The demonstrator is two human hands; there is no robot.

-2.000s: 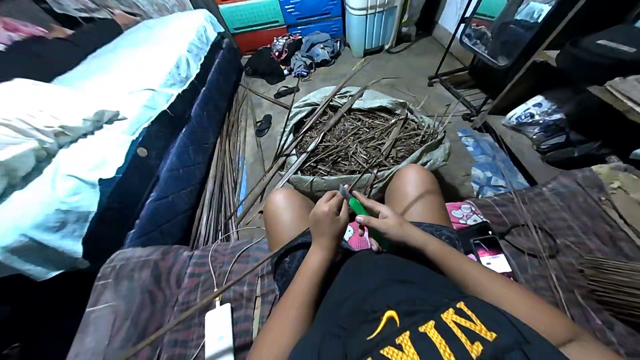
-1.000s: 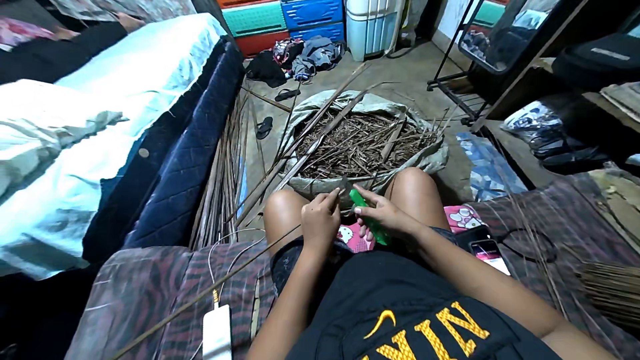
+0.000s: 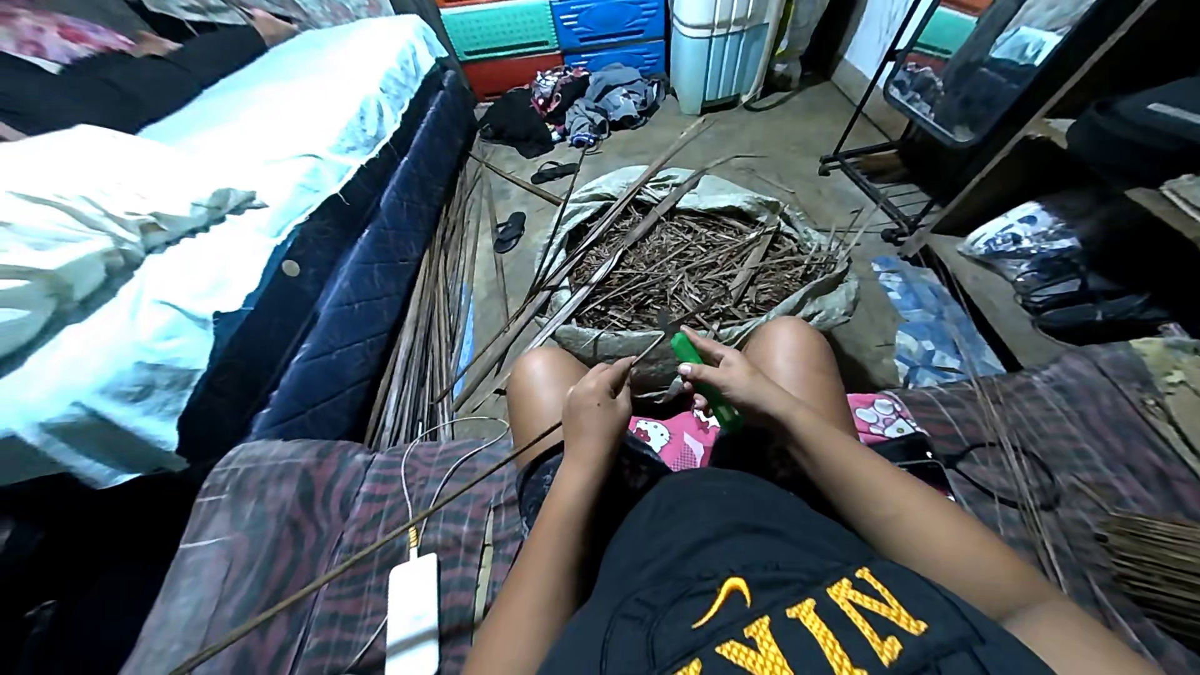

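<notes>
My left hand [image 3: 598, 408] is closed around a long thin brown stick [image 3: 375, 548], probably a palm-leaf rib, which slants from the lower left up past my fingers. My right hand [image 3: 736, 375] grips the green handle of a knife [image 3: 705, 380]; its dark blade points up and left, close to the stick's end. Both hands are above my lap, where a pink cloth [image 3: 677, 439] with cartoon figures shows. Just beyond my knees lies a wide open sack [image 3: 825, 314] full of dry brown scraps, with longer strips across its left side.
A dark blue mattress [image 3: 361, 300] edges the left, with long dry strips [image 3: 427, 309] beside it. A white power bank [image 3: 412, 614] and its cable lie by my left arm. A phone [image 3: 923, 469] and a bundle of thin sticks [image 3: 1158, 558] are at right. A person's arm rests on the bed.
My hands, close together two seconds ago, are now farther apart. The knife in my right hand has turned, so that more of its green handle shows.
</notes>
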